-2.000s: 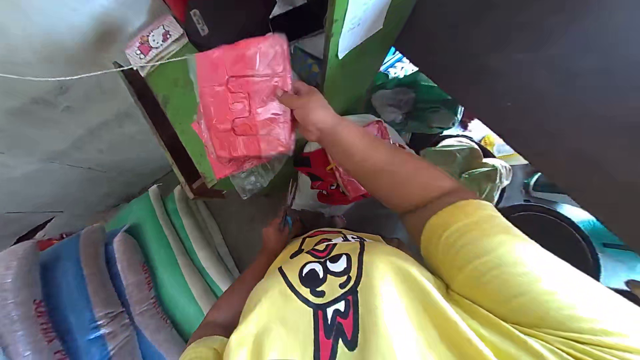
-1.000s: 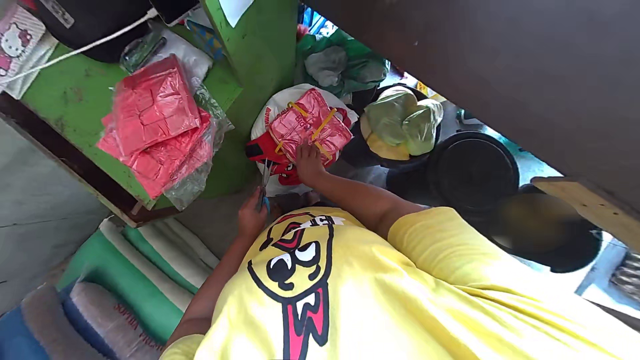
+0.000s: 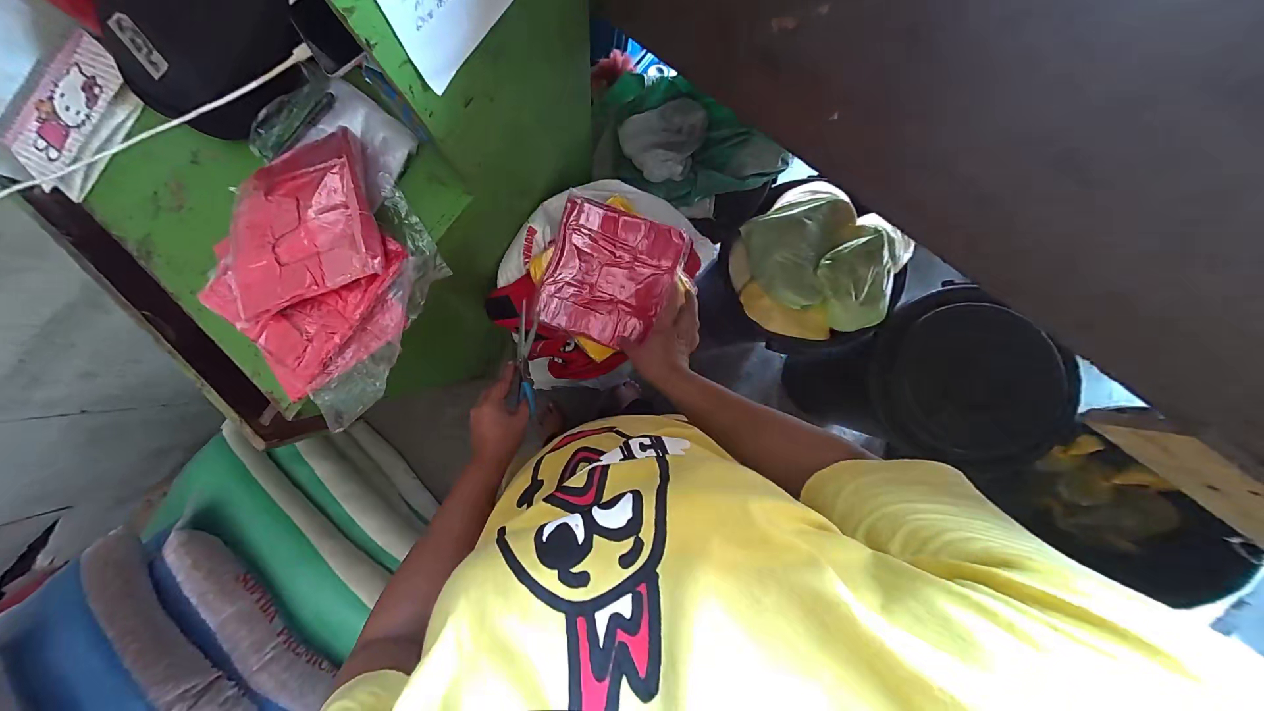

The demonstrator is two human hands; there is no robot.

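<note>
My left hand (image 3: 499,415) grips a pair of scissors (image 3: 525,360) by its handles, blades pointing up with their tips slightly parted. Beside the blades, my right hand (image 3: 671,331) holds a pack of folded red plastic bags (image 3: 617,272) by its lower right corner; the fingers are partly hidden behind it. Under the pack lies a white plastic bag (image 3: 518,242) with red and yellow packaging in it or on it. More pink-red plastic bags (image 3: 306,237), partly in a clear wrapper, rest on the green wooden shelf (image 3: 158,227) at the left.
Green padded cushions (image 3: 237,504) and blue-grey ones (image 3: 197,612) are at lower left. At right stand a black lidded bucket (image 3: 978,375) and a container topped with pale green plastic bags (image 3: 820,262). A dark panel (image 3: 938,128) slants across the upper right. A white cable (image 3: 197,114) crosses the shelf.
My right hand first held pink-red bags over the shelf; they now lie on it. That hand has moved to the red pack above the white bag and raised it. The view has shifted.
</note>
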